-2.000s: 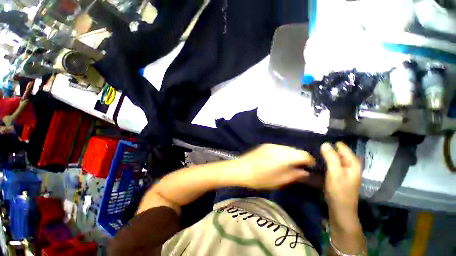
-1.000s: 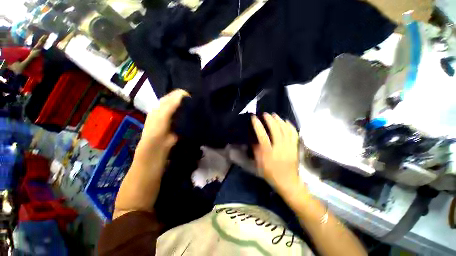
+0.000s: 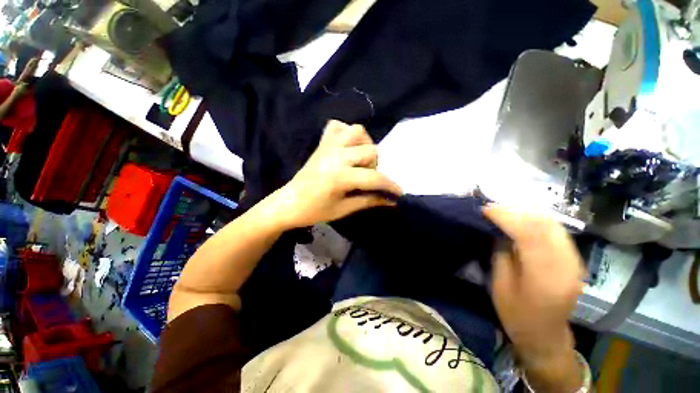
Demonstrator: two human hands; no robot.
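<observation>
A dark garment panel [image 3: 441,222] stretches between my hands at the table's front edge. My left hand [image 3: 345,173] grips its left end, fingers bent over the cloth. My right hand [image 3: 537,269] is blurred and holds the right end, thumb and fingertips at the cloth's upper edge. The panel lies left of the needle area [image 3: 599,184] of the white overlock machine [image 3: 668,107] and the flat grey cloth plate [image 3: 537,115]. More dark garment pieces [image 3: 445,61] are piled on the table behind my left hand.
A blue crate [image 3: 165,253] and a red stool [image 3: 138,198] stand on the floor at left. A second sewing machine [image 3: 127,31] and a yellow-green item [image 3: 176,100] are at the far left of the table [image 3: 115,88]. A person's arm shows at the far left edge.
My hands have moved right from the pile towards the machine, my right hand further, spreading the dark panel between them. A second before that, both hands were close together by the needle area.
</observation>
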